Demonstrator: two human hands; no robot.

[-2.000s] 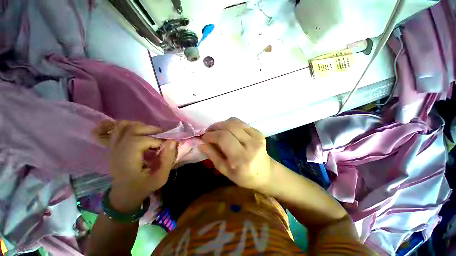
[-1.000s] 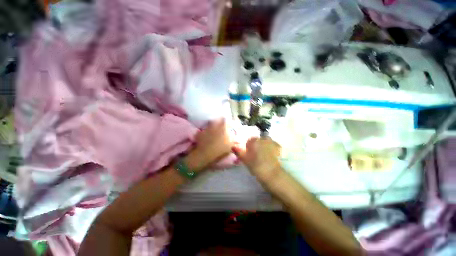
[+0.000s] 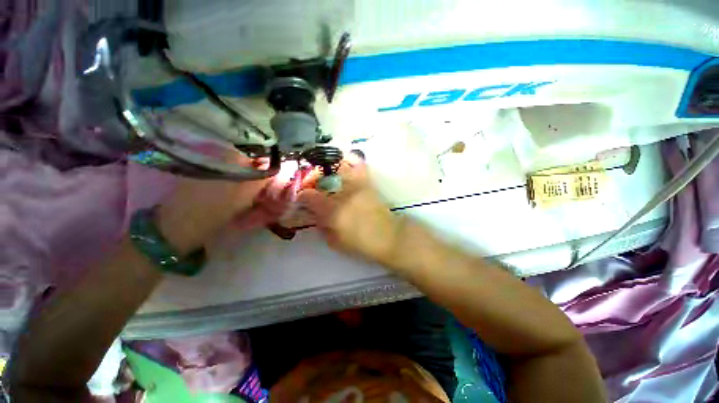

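The white sewing machine head (image 3: 473, 86) with a blue stripe and "JACK" lettering spans the upper view. My left hand (image 3: 229, 197), with a dark green bangle on the wrist, is at the needle area, partly hidden behind the curved chrome bar. My right hand (image 3: 347, 216) is beside it, its fingertips close to the small grey knob (image 3: 329, 183). A bit of pink fabric (image 3: 296, 189) shows in the bright light between my fingertips, held by both hands. The fingertips are blurred and partly covered by machine parts, and the needle itself is hidden.
Pink fabric (image 3: 79, 205) is heaped at the left. A yellow printed label (image 3: 566, 186) lies on the machine bed (image 3: 465, 224). A pale cable (image 3: 654, 208) crosses the right side. Shiny pink-lilac pieces (image 3: 631, 315) hang at the lower right. A green sheet (image 3: 162, 382) shows at lower left.
Both hands have moved from the table's front edge to the needle area with the pink fabric. The view has shifted closer to the machine head. Since one second ago the hands remain together there.
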